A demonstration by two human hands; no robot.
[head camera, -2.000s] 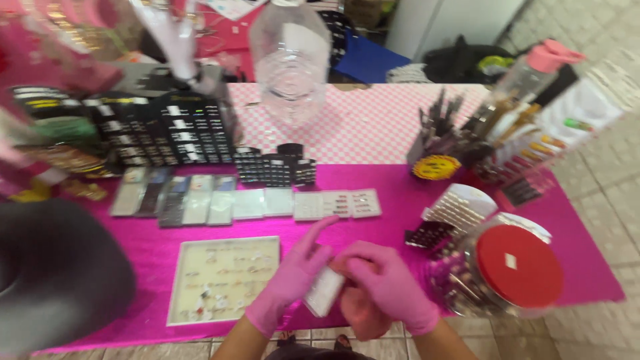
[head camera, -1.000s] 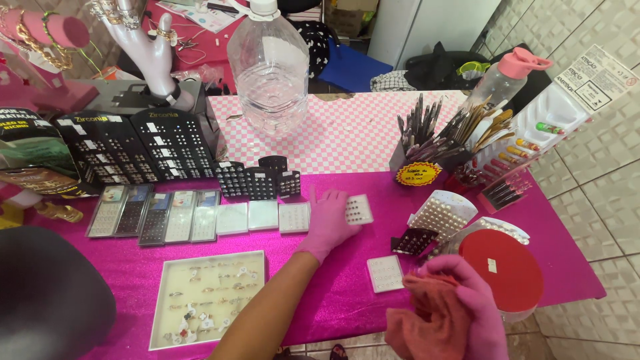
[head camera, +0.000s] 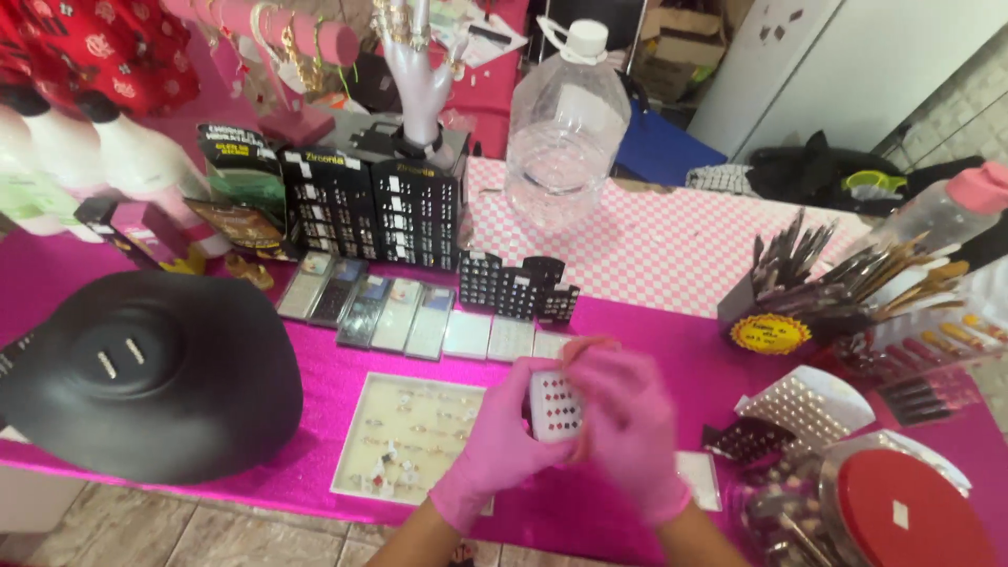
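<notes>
My left hand (head camera: pixel 504 445), in a pink glove, grips a small white card of stud earrings (head camera: pixel 557 409) with rows of red and dark studs. My right hand (head camera: pixel 630 421), gloved and blurred, holds a reddish cloth (head camera: pixel 589 354) against the card's right side. Behind the hands runs a row of small flat cases of studs (head camera: pixel 429 323), the nearest of them partly covered by the cloth. A white tray of rings (head camera: pixel 354 449) lies left of my left hand. Another white card (head camera: pixel 699 480) lies just right of my right wrist.
A black hat-shaped display (head camera: pixel 213 402) stands at left. Black earring stands (head camera: pixel 417 213) and a large clear bottle (head camera: pixel 563 142) are behind. At right are a holder of pencils and brushes (head camera: pixel 740 303), pearl cards (head camera: pixel 811 409) and a red-lidded jar (head camera: pixel 906 512).
My left hand has come back from the row of cases, now with a stud card in it. My right hand and the cloth have moved left to meet it.
</notes>
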